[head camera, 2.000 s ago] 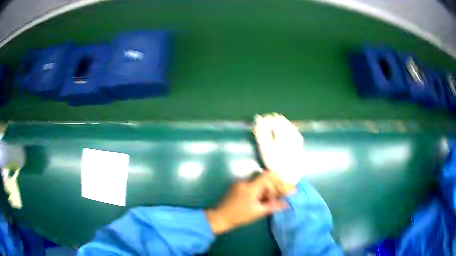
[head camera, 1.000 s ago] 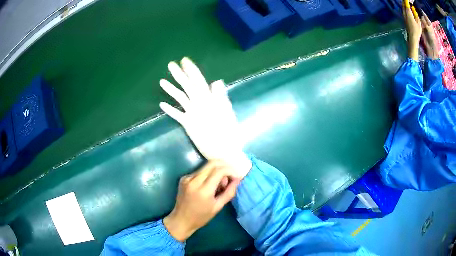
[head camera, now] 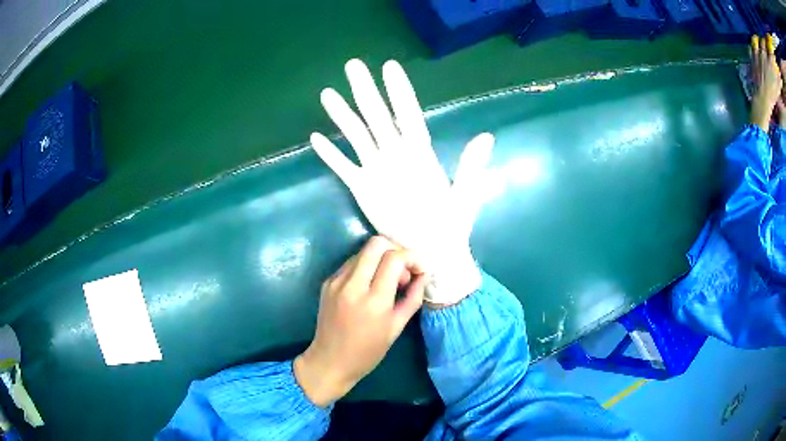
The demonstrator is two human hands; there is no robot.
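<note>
A white work glove [head camera: 409, 194] is on my right hand [head camera: 401, 164], which is raised over the bench edge with its fingers spread and nothing held. My bare left hand [head camera: 358, 314] is at the right wrist, its thumb and fingers pinching the glove's cuff. The fingertips at the cuff are partly hidden behind my left hand's own fingers.
A white paper sheet [head camera: 123, 318] lies on the green bench [head camera: 595, 207]. Dark blue boxes [head camera: 62, 138] stand on the belt at left, more at top right. A neighbour's sleeves and yellow-tipped hand [head camera: 762, 90] are at right, above a blue stool [head camera: 642, 336].
The view has swung since the oldest frame. The gloved fingers, bunched or blurred then, are spread, and the thumb now stands farther out. My left hand stays at the cuff.
</note>
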